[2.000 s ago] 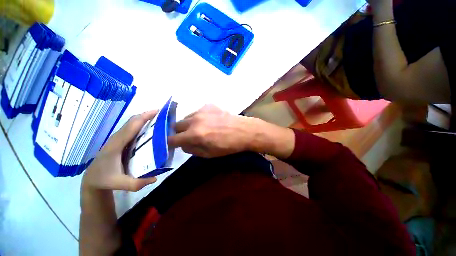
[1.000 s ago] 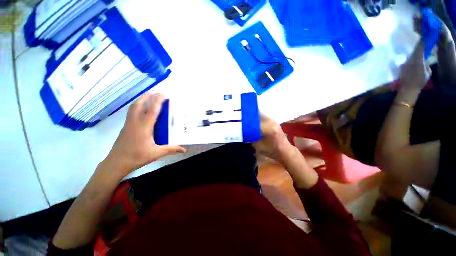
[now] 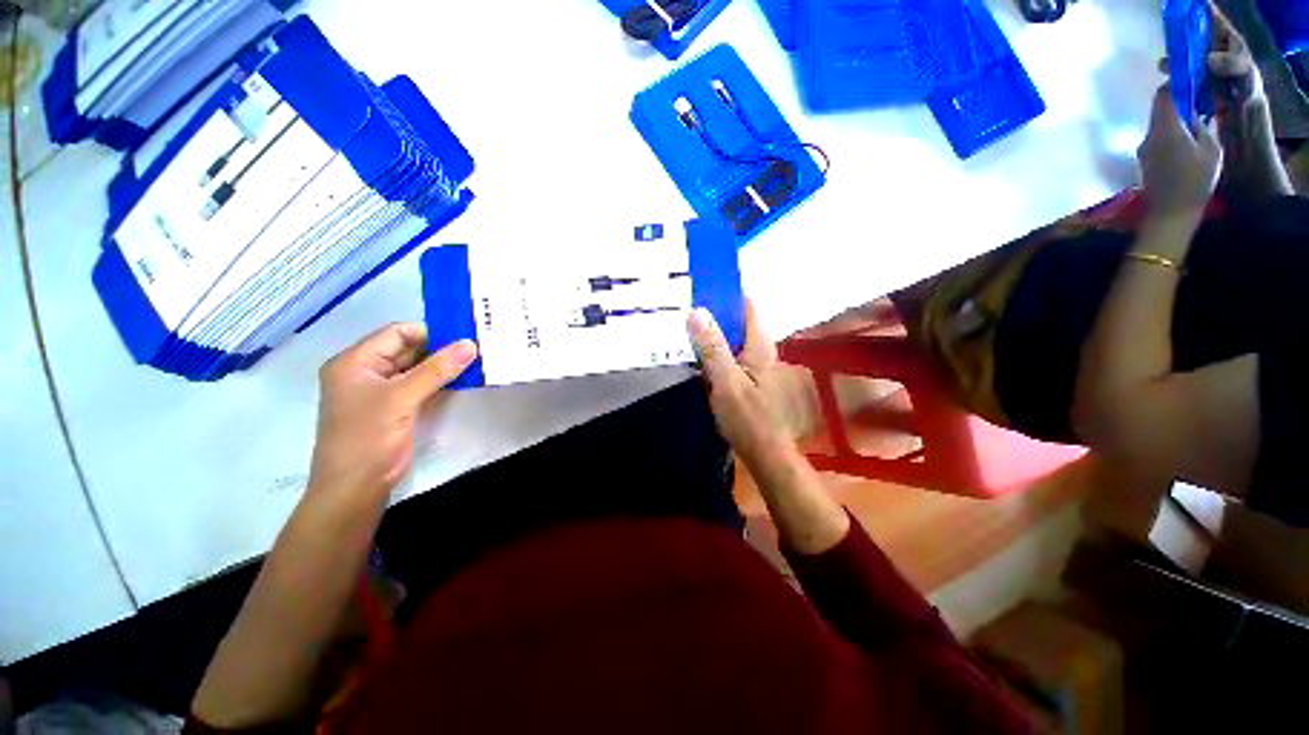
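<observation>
A retail box [image 3: 574, 309] with a white face, blue ends and a printed cable picture is held level above the table's front edge. My left hand [image 3: 385, 395] grips its left blue end, thumb on the face. My right hand [image 3: 739, 376] grips its right blue end, thumb on the face and fingers behind it. Whether anything is inside the box is hidden. Just beyond it, a blue blister tray [image 3: 729, 141] lies on the table with a coiled black USB cable and two silver-tipped connectors in it.
Fanned stacks of flat cartons [image 3: 273, 216] stand at the left. Another filled tray [image 3: 663, 20] is at the top edge. Empty blue trays [image 3: 897, 58] lie at the far side. A person at the right holds a blue tray [image 3: 1189, 58]. A red stool [image 3: 919, 417] stands below the table.
My right hand has moved from inside the box's open end to its outside, and the thumb now lies on the face. The box has turned to lie lengthwise, face up.
</observation>
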